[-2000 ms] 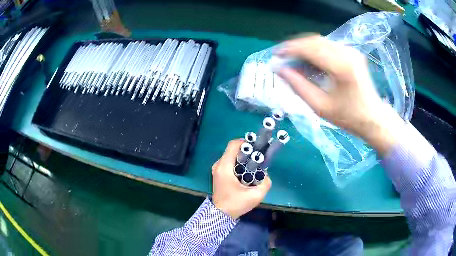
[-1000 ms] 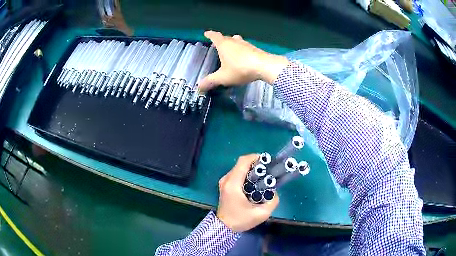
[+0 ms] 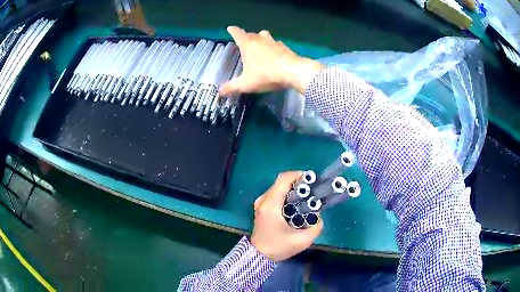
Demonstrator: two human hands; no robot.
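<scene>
My left hand [image 3: 285,219] is closed around an upright bundle of silver tubes [image 3: 313,203] near the bench's front edge. Several have pale rings at their ends and stick out higher; others show dark open ends. My right hand [image 3: 259,63] is at the right end of the row of stepped tubes [image 3: 154,71] in the black tray [image 3: 137,145], thumb and fingers spread apart across the end tubes. I cannot tell whether it touches them. The clear plastic bag [image 3: 399,74] lies right of the tray with short silver tubes in it, partly behind my right forearm.
The bench has a green mat top [image 3: 273,154]. Another black tray [image 3: 504,185] is at the far right. Long silver tubes [image 3: 20,60] lie at the far left. Another person's hand [image 3: 134,20] holds tubes at the top left. A box [image 3: 449,12] is at the top right.
My right hand has moved left from above the bag to the tray's right end. My left hand with its bundle has shifted slightly right and down in view.
</scene>
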